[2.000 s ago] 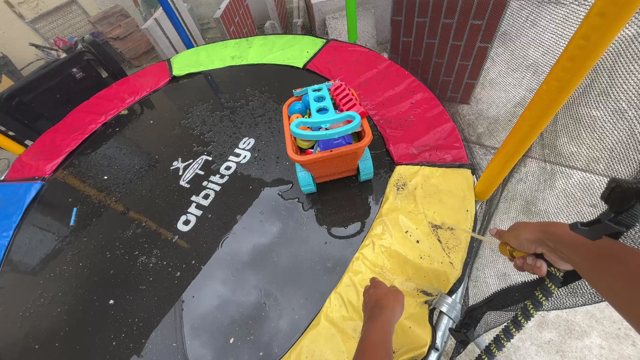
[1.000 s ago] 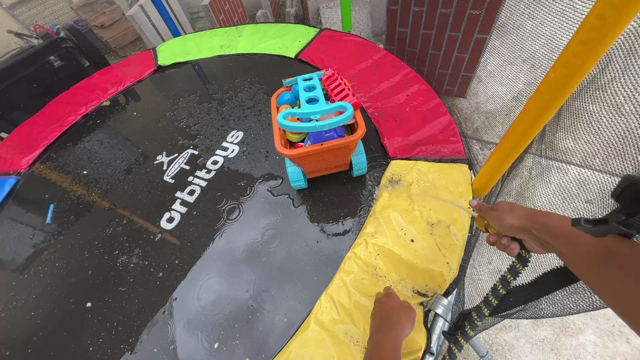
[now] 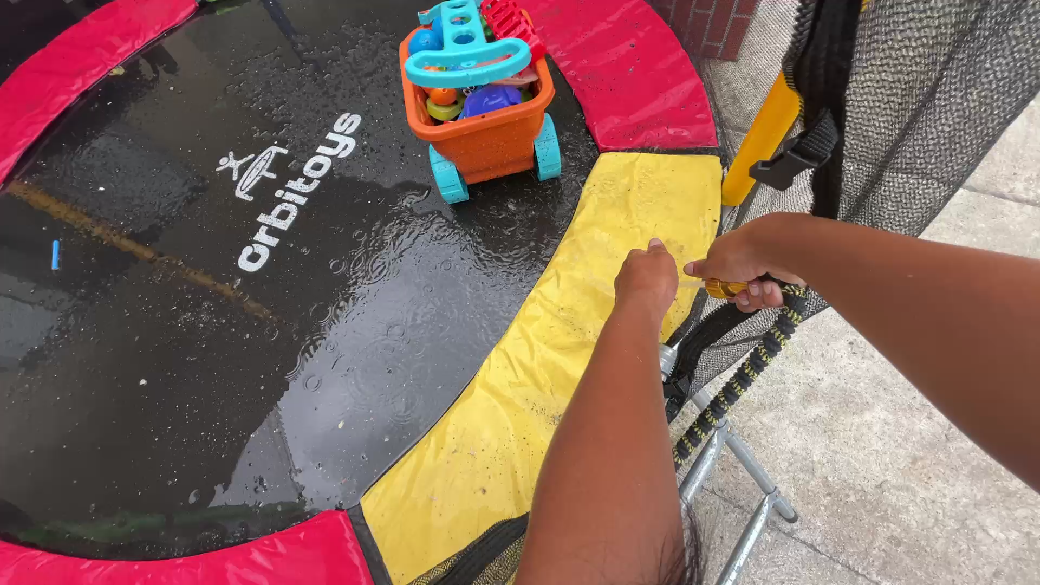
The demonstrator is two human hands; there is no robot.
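Note:
My right hand [image 3: 751, 264] is closed on the brass-coloured nozzle [image 3: 725, 288] of a black and yellow fabric-covered hose [image 3: 743, 375], at the outer edge of the trampoline. A faint stream leaves the nozzle toward the left. My left hand [image 3: 647, 279] is just left of it, over the yellow vinyl edge pad [image 3: 520, 382]; its fingers are bent, and whether it holds anything is hidden. Water wets the black trampoline mat [image 3: 203, 382]. An orange toy cart [image 3: 496, 146] with turquoise wheels and handle stands on the mat, filled with plastic toys.
Red edge pads [image 3: 642, 81] adjoin the yellow one. A yellow pole [image 3: 760, 142], a safety net [image 3: 918, 106] and a black buckle [image 3: 796, 154] stand at the right. Below are metal tube legs [image 3: 743, 487] on concrete ground [image 3: 910, 455]. A small blue stick [image 3: 55, 255] lies on the mat.
The view has moved closer and lower. My left hand has moved up along the yellow pad and is now beside my right hand, which still holds the nozzle.

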